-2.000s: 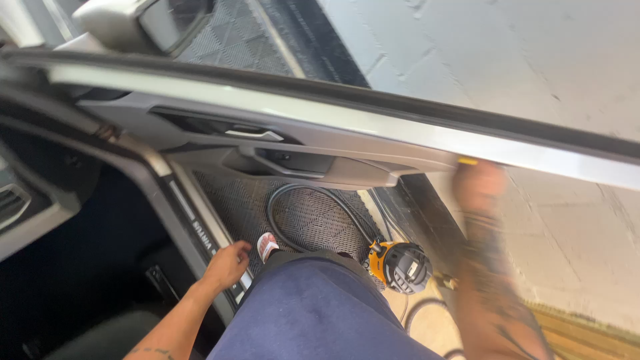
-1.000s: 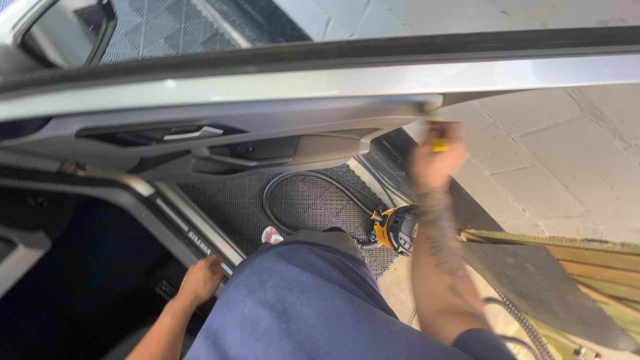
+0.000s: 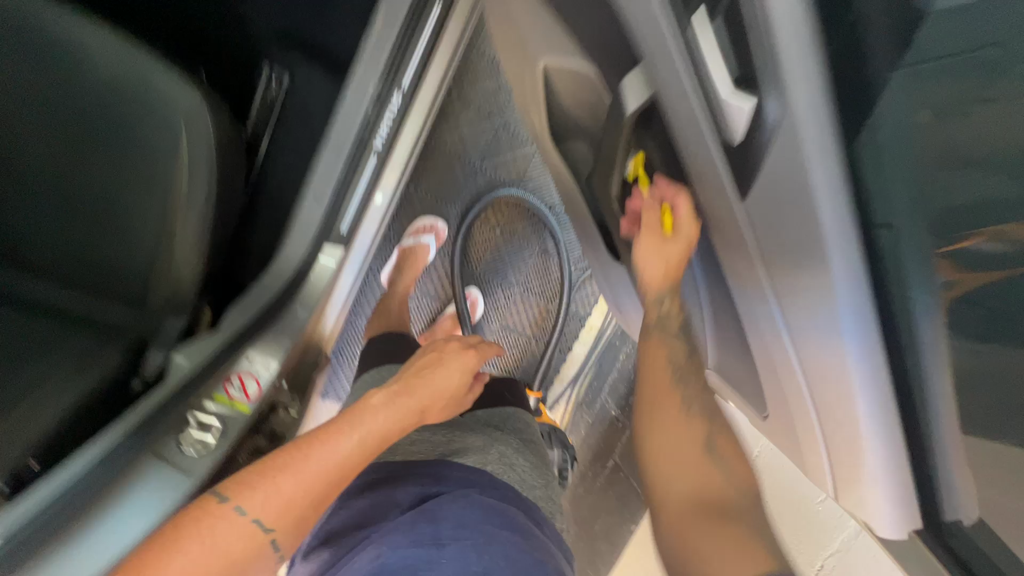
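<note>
My right hand (image 3: 662,228) is closed around a small yellow brush (image 3: 638,170), whose head is at the pull-handle recess of the car door's inner panel (image 3: 792,264); blur hides whether it touches. Above and to the right of that hand is the light inner door handle (image 3: 724,80). My left hand (image 3: 448,376) hangs in front of my legs, holding nothing, its fingers partly spread. Just past its fingertips a black flexible hose (image 3: 566,272) loops over the floor mat.
On the left are the door sill (image 3: 384,176) and a dark car seat (image 3: 104,200). An orange and black machine (image 3: 554,440) stands beside my legs, partly hidden. The ribbed floor mat (image 3: 504,120) lies between sill and door, under my feet in white flip-flops.
My right hand, with the yellow tool, has gone from the door's top edge to the handle recess. My left hand has left the sill side and is before my legs. The view has turned strongly.
</note>
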